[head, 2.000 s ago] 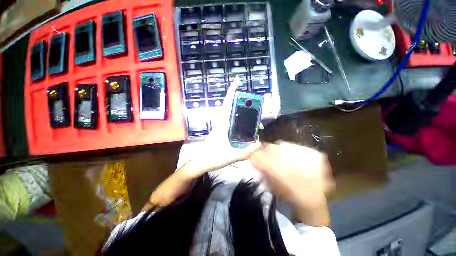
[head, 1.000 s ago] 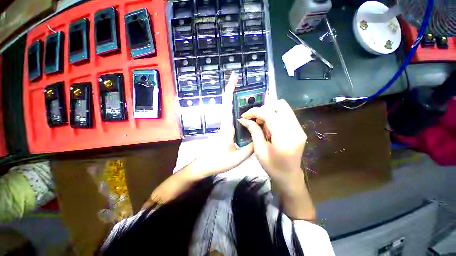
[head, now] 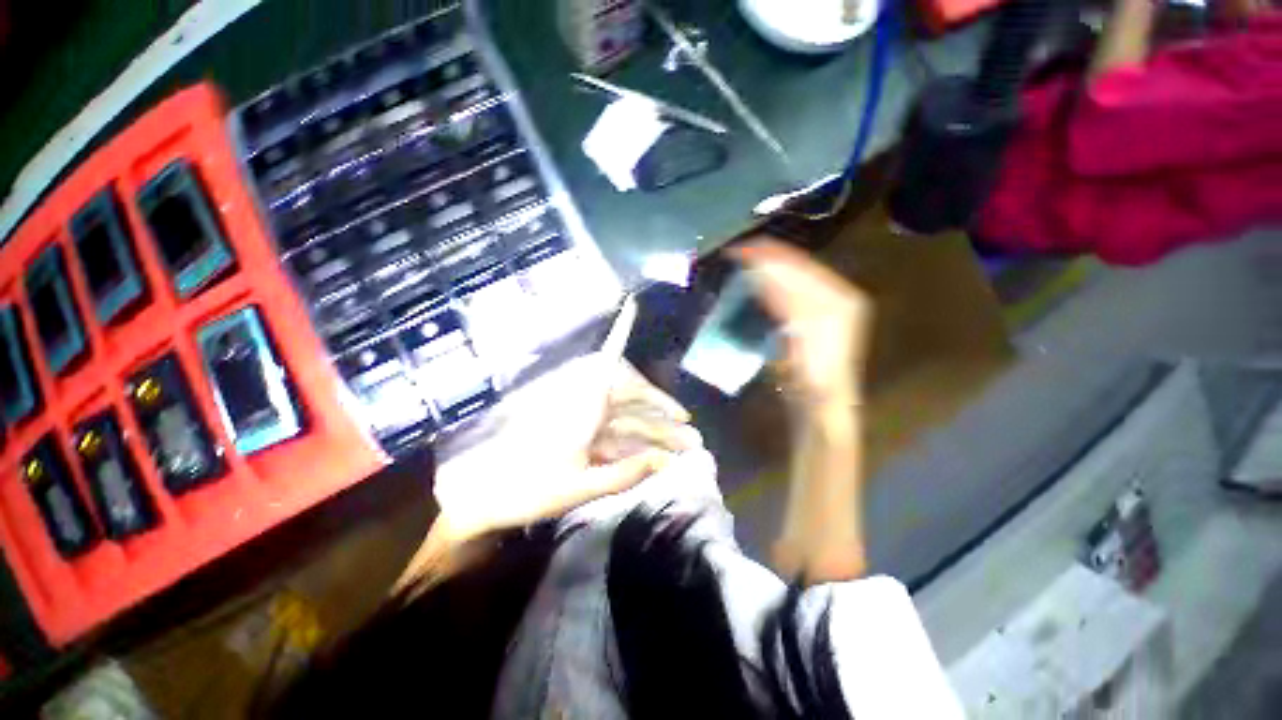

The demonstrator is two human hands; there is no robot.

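Note:
My right hand (head: 816, 321) is raised over the bench's front edge and holds a phone unit (head: 731, 338), blurred, with a pale blue-white face showing. My left hand (head: 577, 429) is in front of the blister tray (head: 422, 197), overexposed, with one finger pointing up and the others curled; no object shows in it. The blister tray holds a grid of small dark parts. The red tray (head: 316, 485) at the left holds blue-framed phones, several black-bodied phones with gold spots, and a silver-faced unit (head: 256, 380).
On the green mat (head: 562, 120) lie tweezers (head: 650, 104), a thin rod (head: 738, 106), a white wipe (head: 614, 141) and a small black part (head: 682, 159). A bottle, white dish (head: 813, 20) and blue cable are behind. A cardboard box (head: 921, 338) is below the edge. A person's red sleeve (head: 1153, 162) is at right.
The view has turned, so the trays appear tilted. The phone unit has left my left hand; my right hand now holds it farther to the right. My left fingers have curled.

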